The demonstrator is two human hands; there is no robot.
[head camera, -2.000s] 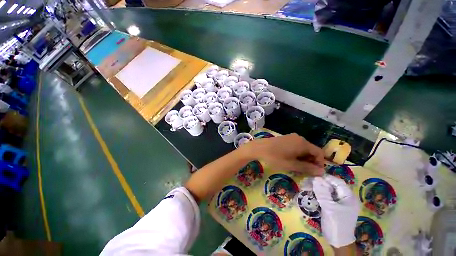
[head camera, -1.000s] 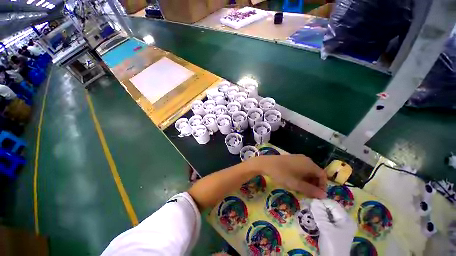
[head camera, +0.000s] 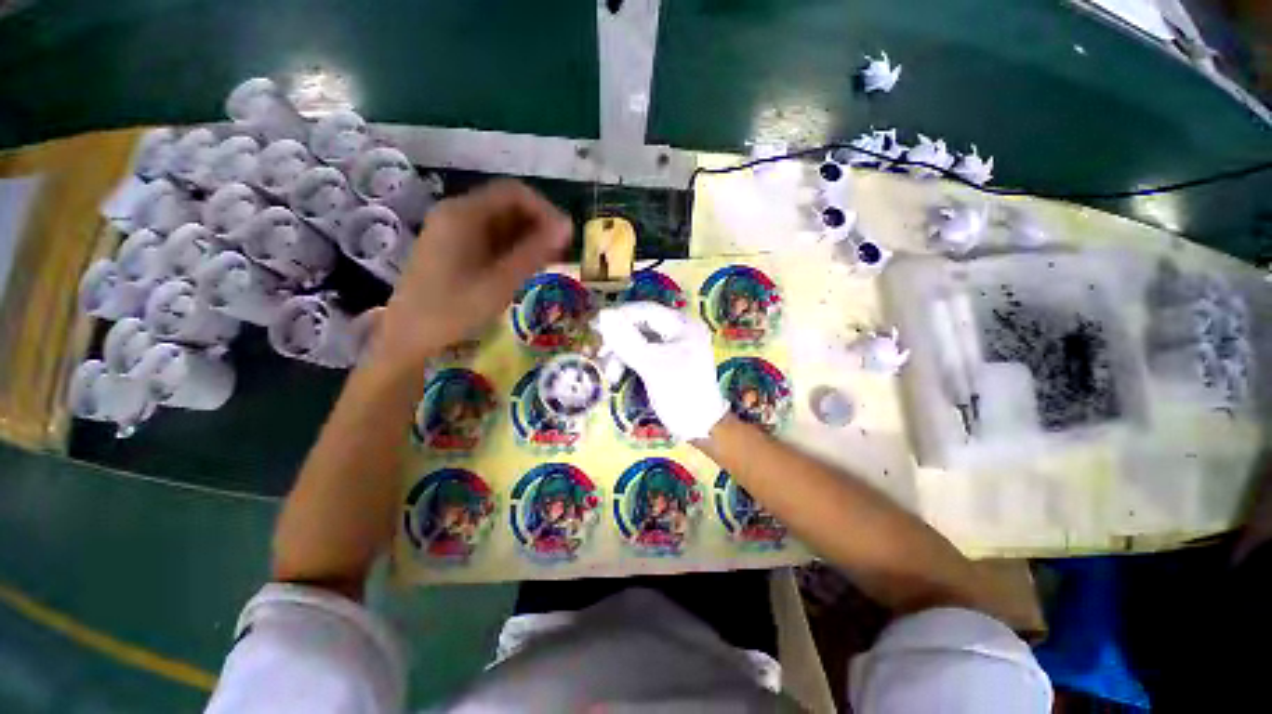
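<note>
A white round housing [head camera: 569, 386] stands with its spoked inside facing up over the printed sheet [head camera: 608, 452]. My right hand [head camera: 663, 366], in a white glove, is at the housing's upper right side, fingers curled against its wall. My left hand [head camera: 474, 262] is bare and blurred, raised over the sheet's upper left corner, away from the housing. Its fingers are bent together; whether they hold something small cannot be told. Many white housings [head camera: 286, 240] stand crowded at the left, some close to my left forearm.
A yellow block [head camera: 608, 248] is behind the sheet. A black cord [head camera: 1046, 186] runs along the back right. Black-centred parts [head camera: 834, 218] and finned parts [head camera: 960, 223] lie right of it. A shallow tray [head camera: 924, 426] with black bits is at the right.
The view has swung right and down, bringing the tray into sight. My left hand has moved away from the gloved hand and the housing, to the left. My right hand stays at the housing.
</note>
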